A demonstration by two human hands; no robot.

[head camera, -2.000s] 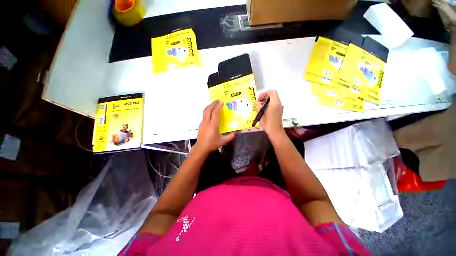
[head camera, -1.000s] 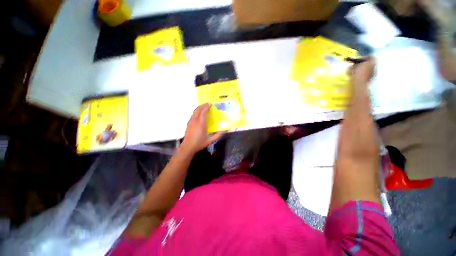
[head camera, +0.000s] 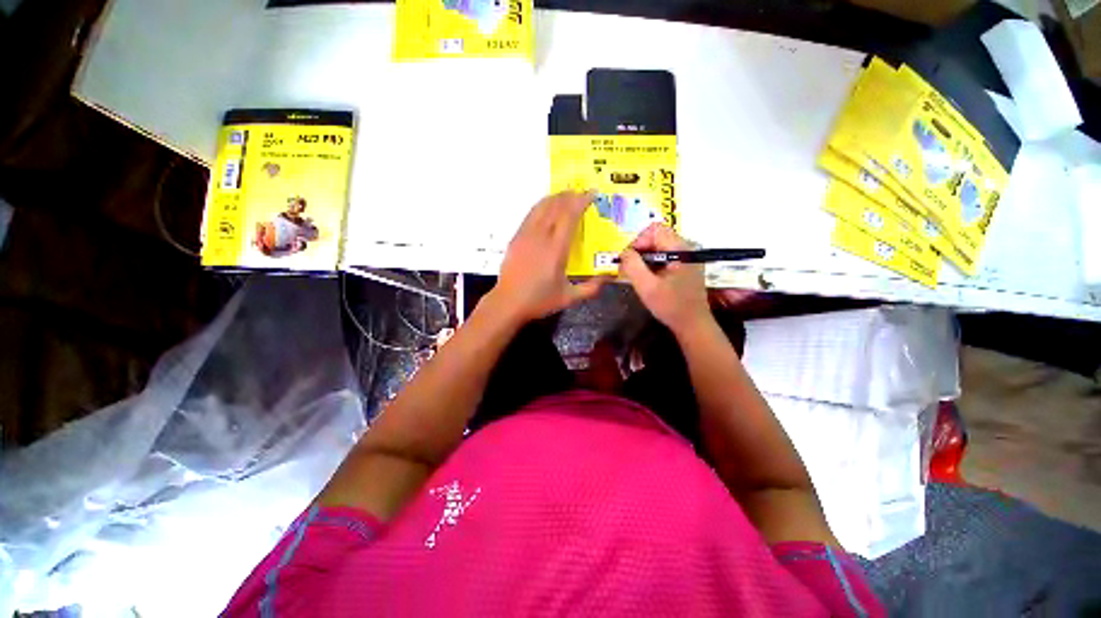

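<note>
A yellow flat retail box point(head camera: 630, 169) with raised black flaps lies at the near edge of the table in front of me. My left hand point(head camera: 547, 256) rests on its lower left part with fingers spread, pressing it flat. My right hand point(head camera: 665, 277) holds a black marker pen point(head camera: 721, 255), its tip at the small white patch near the box's bottom edge. Several overlapping yellow boxes point(head camera: 937, 157) lie fanned out at the right.
A sample box point(head camera: 286, 193) with a figure picture lies at the left of the white table point(head camera: 423, 157). Another yellow box point(head camera: 465, 34) is cut off at the top. A white piece point(head camera: 1030, 79) lies at the upper right. A clear plastic bag point(head camera: 229, 410) hangs below left.
My right hand has come back from the pile at the right to the box in front of me, with the pen. The view has shifted, so the table sits higher in it.
</note>
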